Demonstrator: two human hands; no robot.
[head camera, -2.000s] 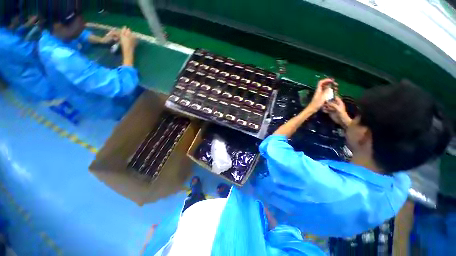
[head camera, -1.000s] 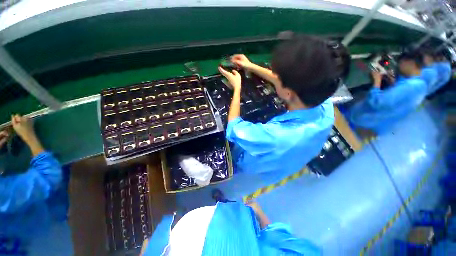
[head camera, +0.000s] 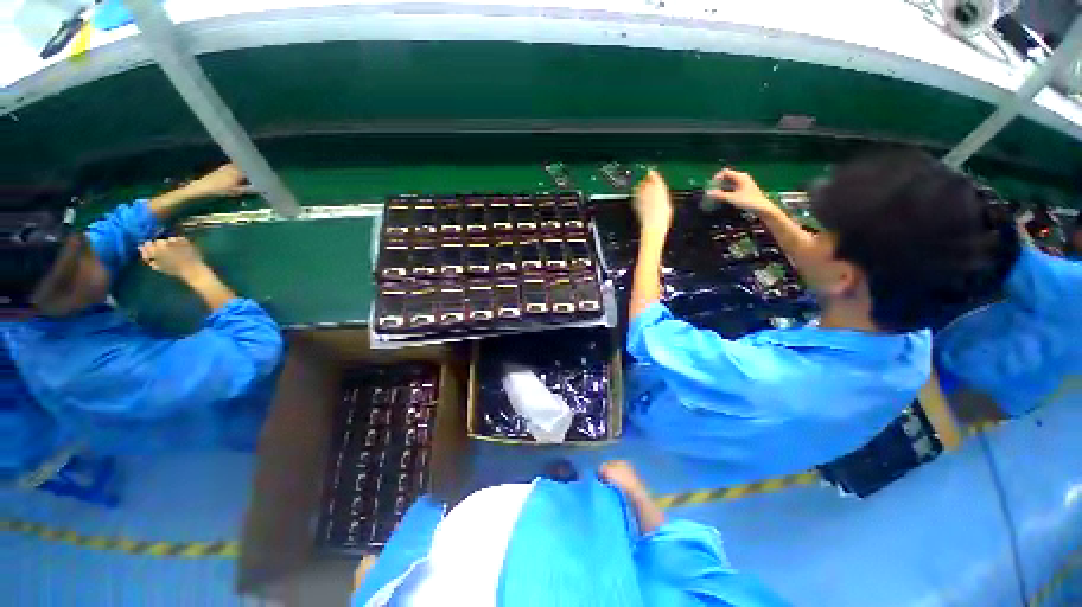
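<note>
My right hand (head camera: 629, 492) is small and blurred at the lower middle, beside my blue coat; whether it holds anything cannot be told. My left hand (head camera: 363, 572) shows only as a sliver at the bottom, by the cardboard box, mostly hidden by my sleeve. In front of me a black blister tray (head camera: 484, 263) with rows of identical dark phone parts lies at the bench edge. The open cardboard box (head camera: 285, 474) below it on the left holds more such trays. A smaller box (head camera: 475, 397) beside it holds shiny black plastic and a white crumpled plastic bag (head camera: 536, 401).
A blue-coated worker (head camera: 771, 379) sits close on the right, hands over black trays. Another worker (head camera: 154, 356) is at the left bench. The green conveyor (head camera: 415, 178) carries phone units (head camera: 615, 174). Slanting grey posts (head camera: 214, 107) stand left and right. Yellow-black tape (head camera: 736, 489) marks the blue floor.
The view has swung and levelled, so the tray and boxes now sit near the middle. The right worker's hands have moved apart. My right hand shows slightly higher than a second ago.
</note>
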